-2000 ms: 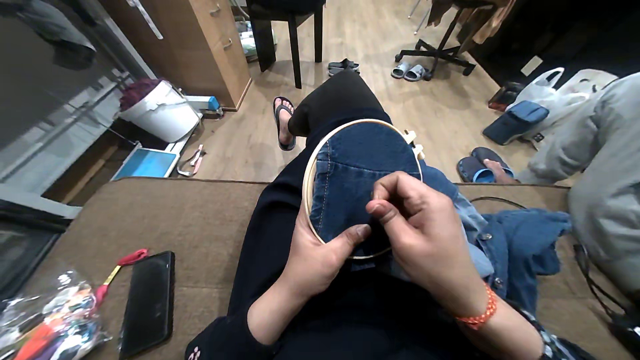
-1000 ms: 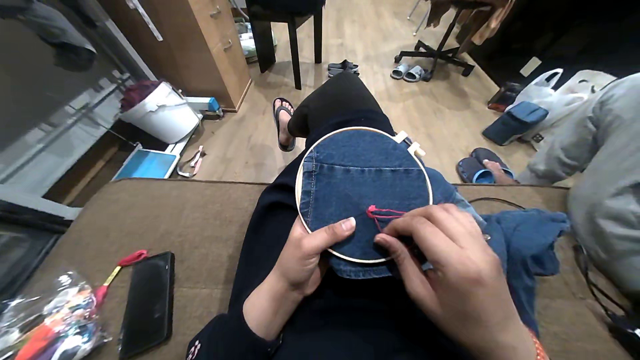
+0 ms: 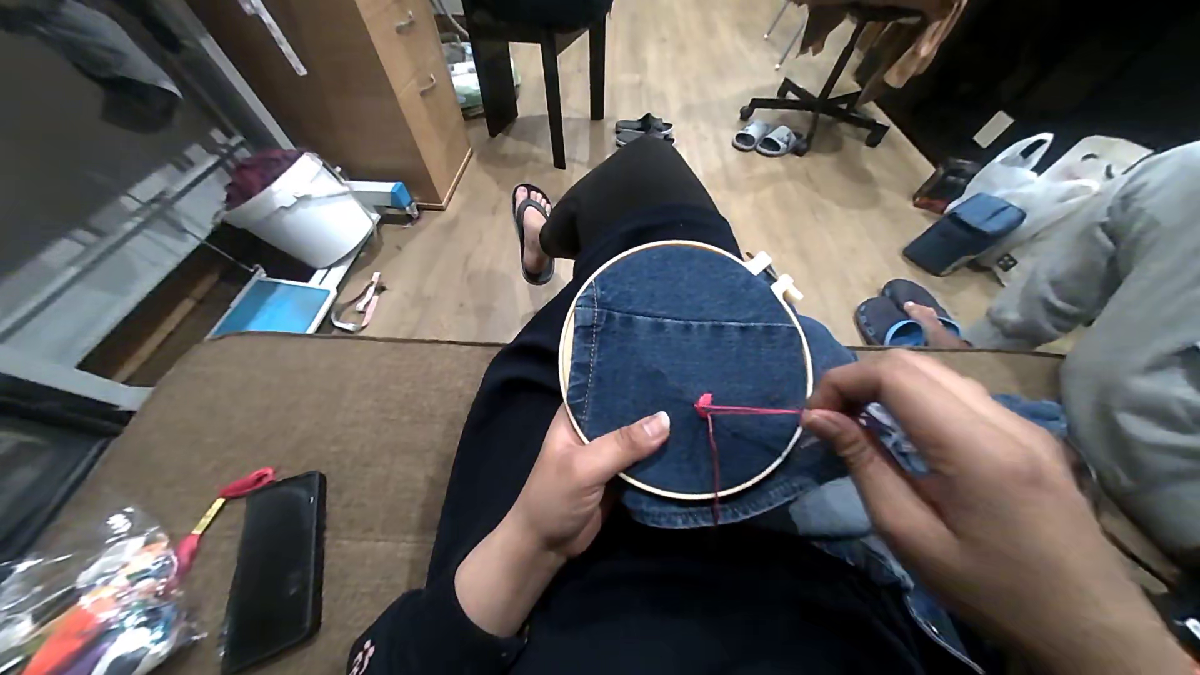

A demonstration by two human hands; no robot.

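Blue denim fabric (image 3: 656,366) is stretched in a round embroidery hoop (image 3: 565,361) with a screw fitting at its upper right. My left hand (image 3: 591,473) grips the hoop's lower left edge, thumb on the denim and fingers hidden beneath. A small pink stitched patch (image 3: 704,406) lies right of that thumb. From it a doubled pink thread (image 3: 755,410) runs taut to my right hand (image 3: 919,450), pinched between thumb and forefinger at the hoop's right edge. A loose strand hangs from the patch over the lower rim. Whether a needle is in my fingers cannot be seen.
On the brown couch (image 3: 403,394) at the left lie a black phone (image 3: 274,572), a pink floss skein (image 3: 211,514) and a plastic bag of coloured threads (image 3: 103,609). Another person's grey-trousered leg (image 3: 1134,309) is close at the right. A white bucket (image 3: 314,211) stands beyond the couch.
My right hand has moved from over the denim to the hoop's right edge, drawing the pink thread out. The pink patch, hidden by my hand two seconds ago, now shows.
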